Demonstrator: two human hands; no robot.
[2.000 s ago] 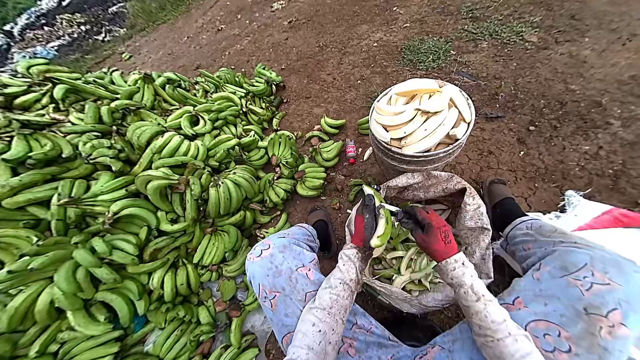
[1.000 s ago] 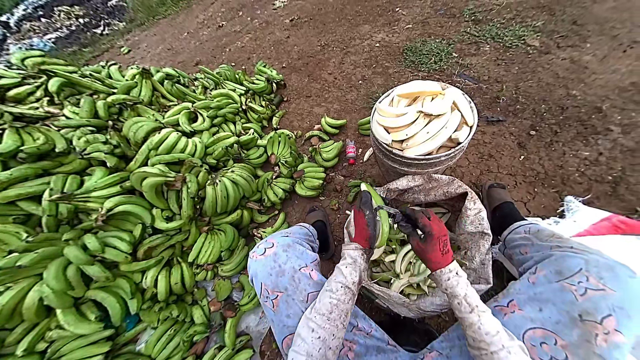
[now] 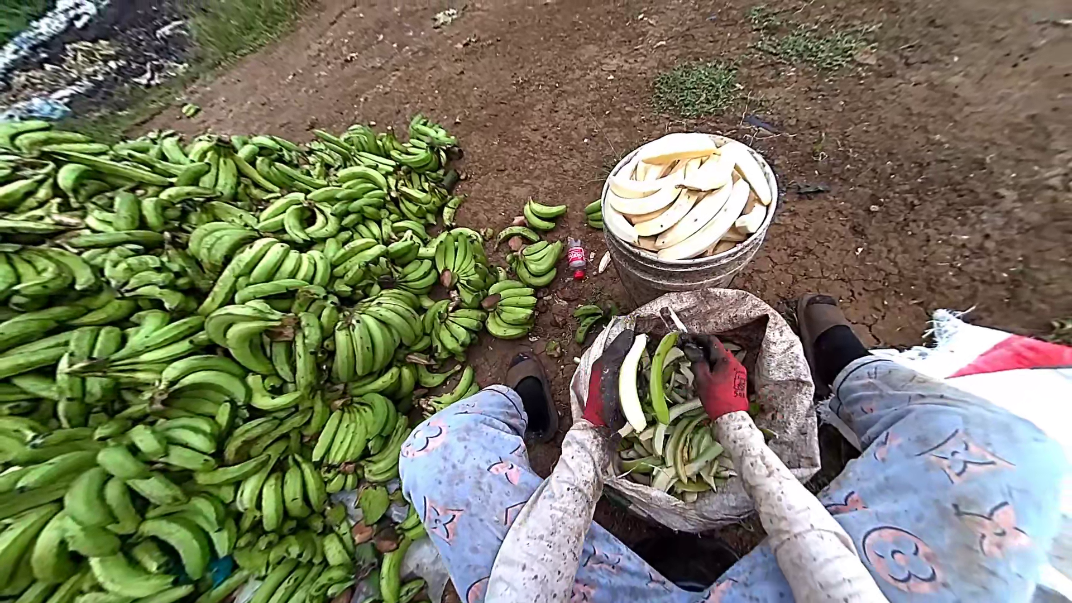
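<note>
My left hand (image 3: 608,381), in a red and black glove, holds a pale peeled plantain (image 3: 632,383) upright over an open woven sack (image 3: 787,377). A strip of green peel (image 3: 662,377) hangs between my hands, its top end at the fingers of my right hand (image 3: 716,373), gloved alike. The right fingers are curled; whether they also hold a blade cannot be told. Many green and pale peels (image 3: 682,452) lie inside the sack. Just beyond it stands a round bucket (image 3: 687,272) heaped with peeled plantains (image 3: 691,201).
A large pile of green plantain bunches (image 3: 276,268) covers the ground at left. A small plastic bottle with a red label (image 3: 577,258) lies near the bucket. My knees flank the sack. A white and red woven sheet (image 3: 1005,368) is at right, on brown soil (image 3: 904,167).
The plantain in my left hand showed green skin earlier and now shows pale flesh. A strip of green peel has come away from it, toward my right hand.
</note>
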